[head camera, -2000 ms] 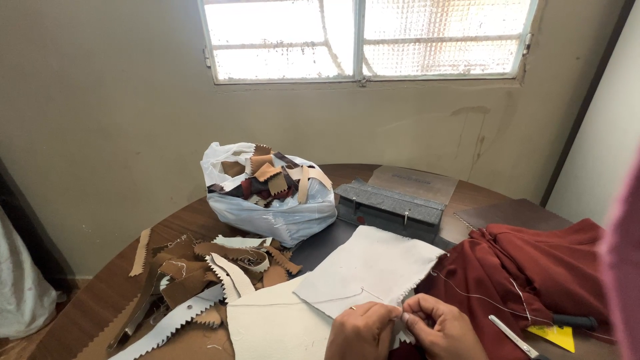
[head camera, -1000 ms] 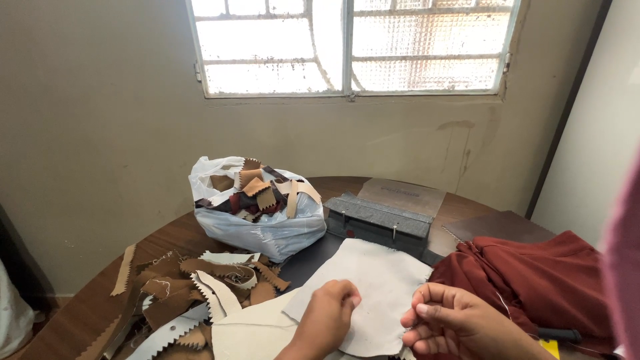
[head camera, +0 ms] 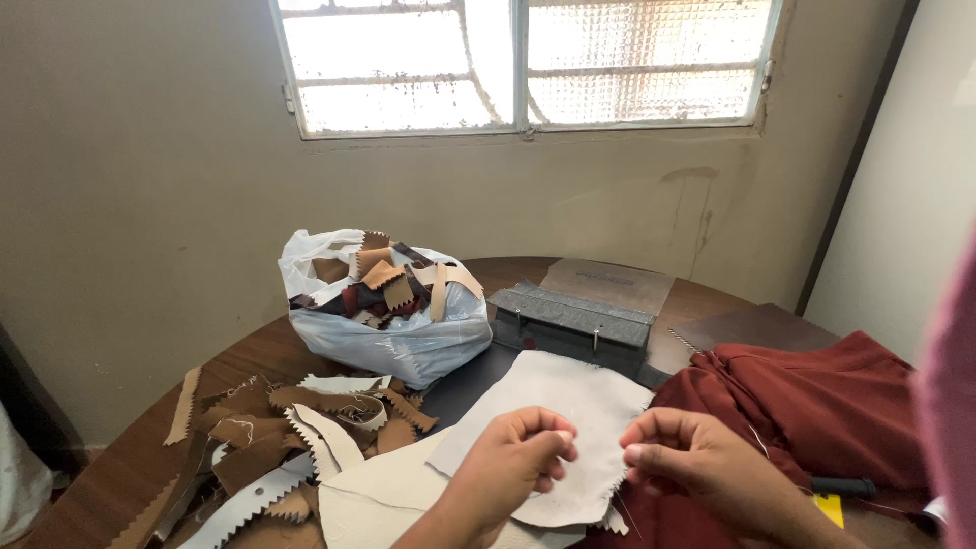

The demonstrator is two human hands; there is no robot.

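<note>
My left hand (head camera: 518,461) hovers over a light grey fabric piece (head camera: 560,404), its thumb and forefinger close together. To its right, over the edge of that piece, is my right hand (head camera: 675,457), with its fingertips also pinched. Whether either hand holds a thread or needle is too small to tell. Beneath the grey piece lies a cream leather-like sheet (head camera: 374,492). A loose thread hangs near the grey piece's lower right edge. Dark red cloth (head camera: 812,404) lies bunched beside and partly under my right hand.
Zigzag-cut brown and white scraps (head camera: 259,435) cover the table's left side. A white plastic bag (head camera: 396,343) full of scraps stands behind them. A grey felt-like case (head camera: 579,320) is at the back centre. A black handle (head camera: 842,486) and a yellow item (head camera: 829,509) lie at right.
Both hands were together at the grey piece's lower edge; they have since come apart and risen over it. The grey piece now lies loose on the cream sheet.
</note>
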